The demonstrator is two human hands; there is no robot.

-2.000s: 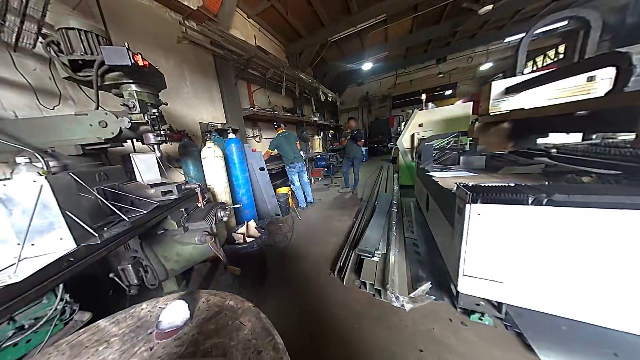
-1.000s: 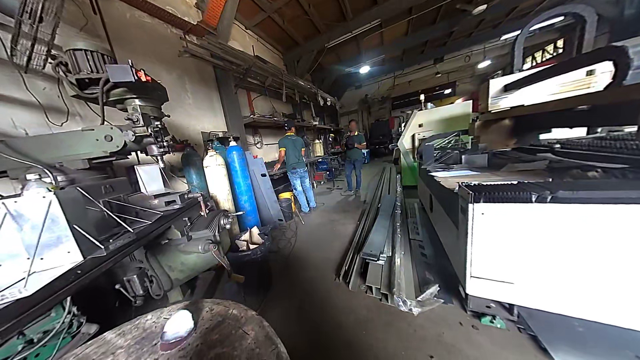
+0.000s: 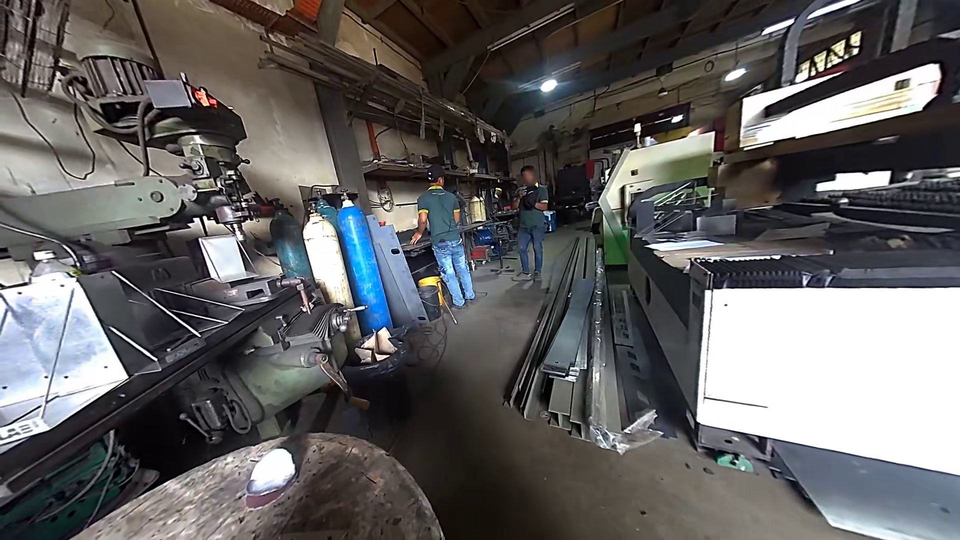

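Observation:
Neither my left hand nor my right hand shows in the head view. Low in front of me is a round, worn tabletop, cut off by the bottom edge. A small rounded object, whitish on top with a reddish-brown lower edge, rests on it; its kind is unclear. To the left stands a milling machine with a green-grey head and a table that carries a vise and metal parts.
Gas cylinders stand beside a lined bin of scraps. Metal profiles lie along the floor. A large white-sided machine fills the right. Two people, one at a bench and one standing, are farther back.
The person standing in the aisle has raised their hands toward the chest. The person at the bench stays beside it. The view has shifted slightly.

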